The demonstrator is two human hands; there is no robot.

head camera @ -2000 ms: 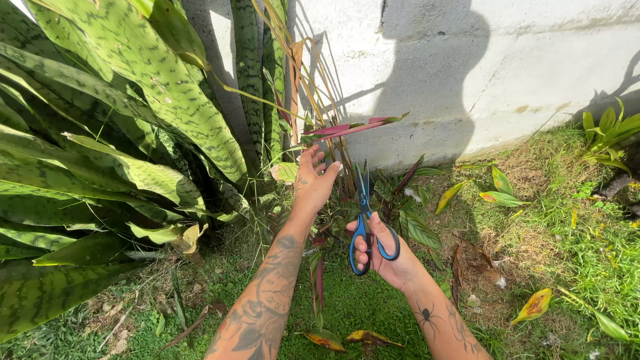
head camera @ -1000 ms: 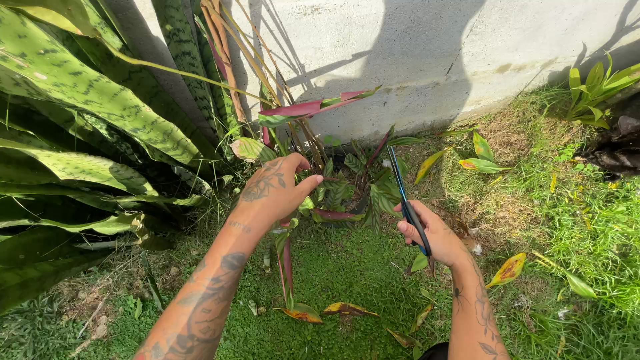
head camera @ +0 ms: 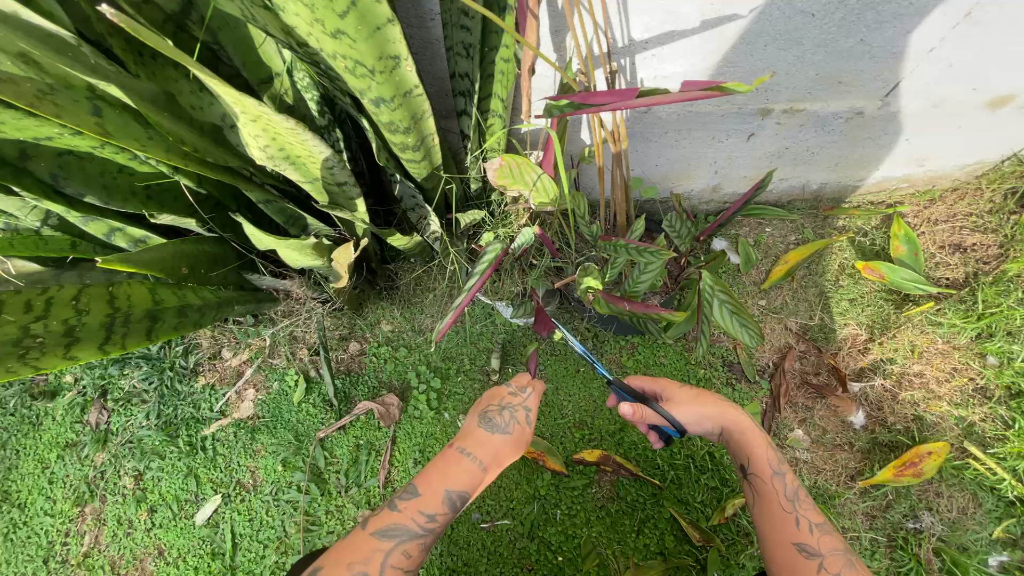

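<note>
My left hand point(head camera: 504, 416) pinches the end of a narrow purple-green leaf point(head camera: 534, 360) low in front of the potted plant. In my right hand point(head camera: 676, 408) are blue and black scissors point(head camera: 596, 364), fingers in the handles, with the blade tips beside a dark purple leaf part point(head camera: 542, 320). Whether the blades touch it, I cannot tell. Behind them a plant with striped green leaves and purple undersides point(head camera: 640, 276) grows from a dark pot point(head camera: 612, 320), mostly hidden by foliage. A long rolled purple leaf point(head camera: 640, 100) juts out above, in front of tall tan stems point(head camera: 614, 168).
Large snake plant leaves point(head camera: 344, 88) fill the left side. A pale wall point(head camera: 816, 104) with a person's shadow stands behind. Cut or fallen yellow-green leaves point(head camera: 904, 468) lie on the grass point(head camera: 384, 496), and a dry brown leaf point(head camera: 384, 410) lies left of my left hand.
My left hand has come down from the stems to a leaf low in front of the plant. The scissors, earlier pointing up, now angle up and left toward that leaf.
</note>
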